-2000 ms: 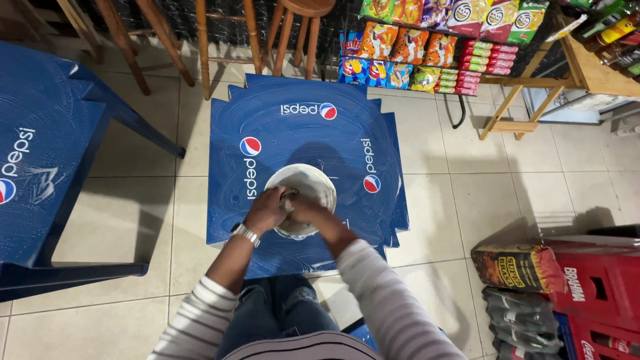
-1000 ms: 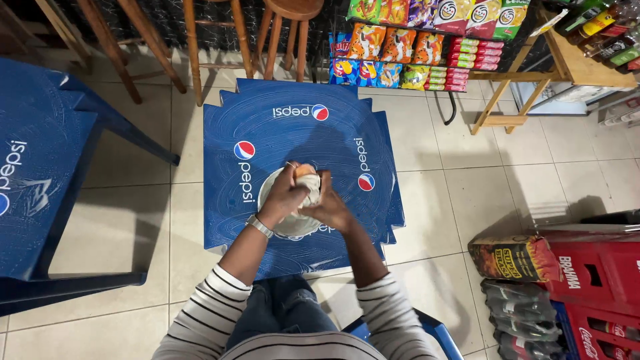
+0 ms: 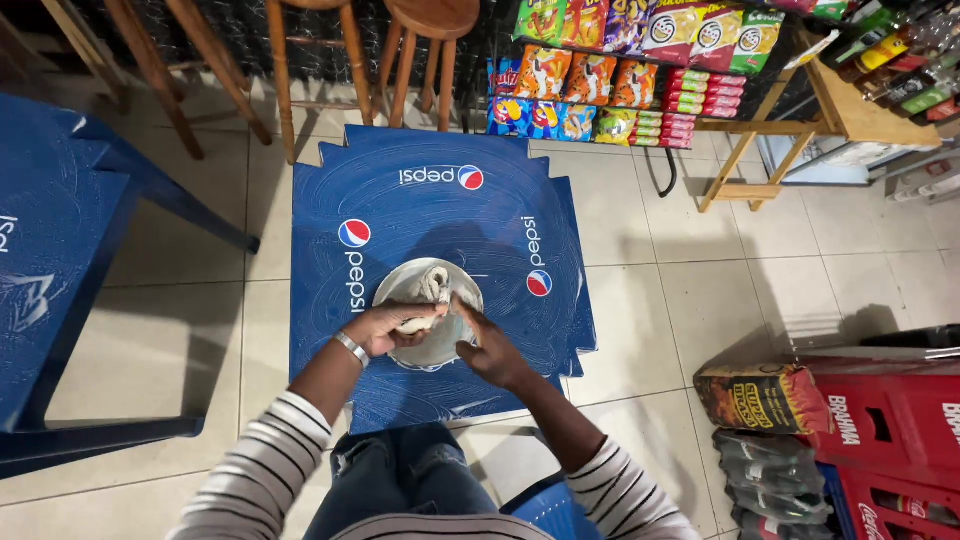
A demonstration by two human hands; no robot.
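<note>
A round white bucket (image 3: 463,346) stands on the blue plastic Pepsi table (image 3: 480,225), whose top shows swirled wet streaks. Over its opening my left hand (image 3: 386,327) holds a bunched pale cloth (image 3: 435,283). My right hand (image 3: 489,346) is just right of the cloth, above the bucket's right side, with its fingers extended and the thumb apart. It holds nothing that I can see. What lies in the bottom of the bucket is partly hidden by the hands and cloth.
Another blue table (image 3: 60,225) stands at the left. Wooden stools (image 3: 435,16) are behind, beside a snack rack (image 3: 585,75). At the right are a wooden stand (image 3: 862,112), a charcoal bag (image 3: 757,397), wrapped bottles (image 3: 776,476) and red crates (image 3: 862,442). A blue plastic chair (image 3: 551,510) is below.
One second ago both hands were together on the bunched cloth. My right hand has come off it, and the left hand keeps hold.
</note>
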